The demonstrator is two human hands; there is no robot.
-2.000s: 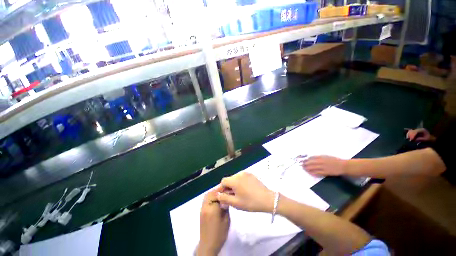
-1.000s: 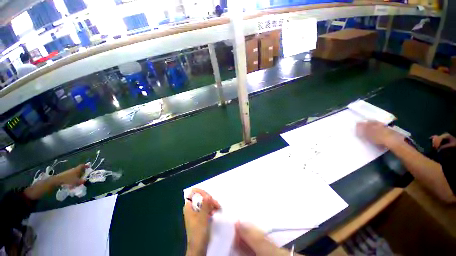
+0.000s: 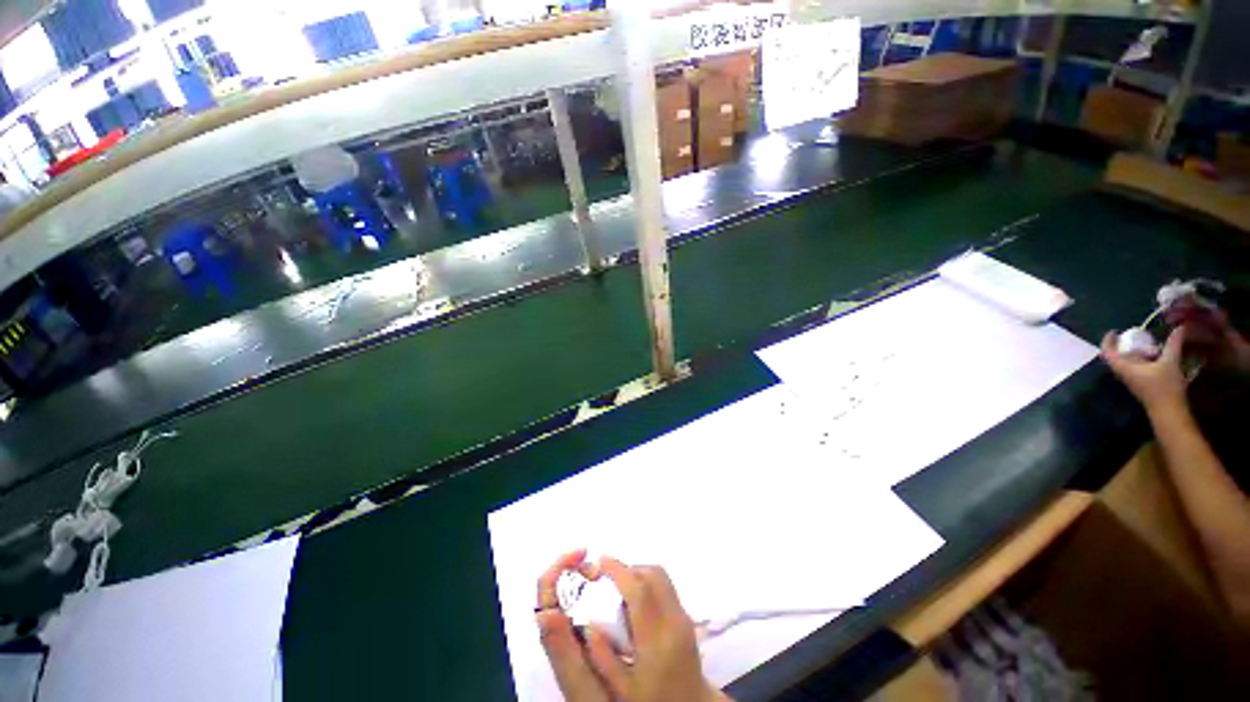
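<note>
My right hand [image 3: 624, 634] is low in the centre, its fingers closed around a small white power adapter [image 3: 596, 603]. It is over the near white work sheet [image 3: 713, 507]. A thin white cord [image 3: 788, 613] lies to the right of the hand, across the sheet toward its right corner. My left hand cannot be made out; the right hand is cut by the bottom edge.
A pile of white units [image 3: 93, 514] lies at left on the green belt [image 3: 452, 384], by another sheet [image 3: 178, 631]. A neighbour's hand [image 3: 1158, 370] holds white units at right. An open carton [image 3: 1124, 590] holds shiny bagged units. A shelf post [image 3: 647, 247] stands mid-view.
My left hand has gone from sight, and my right hand now has the adapter. The neighbour's hand has moved right, off the sheet. The hand at the left pile has gone.
</note>
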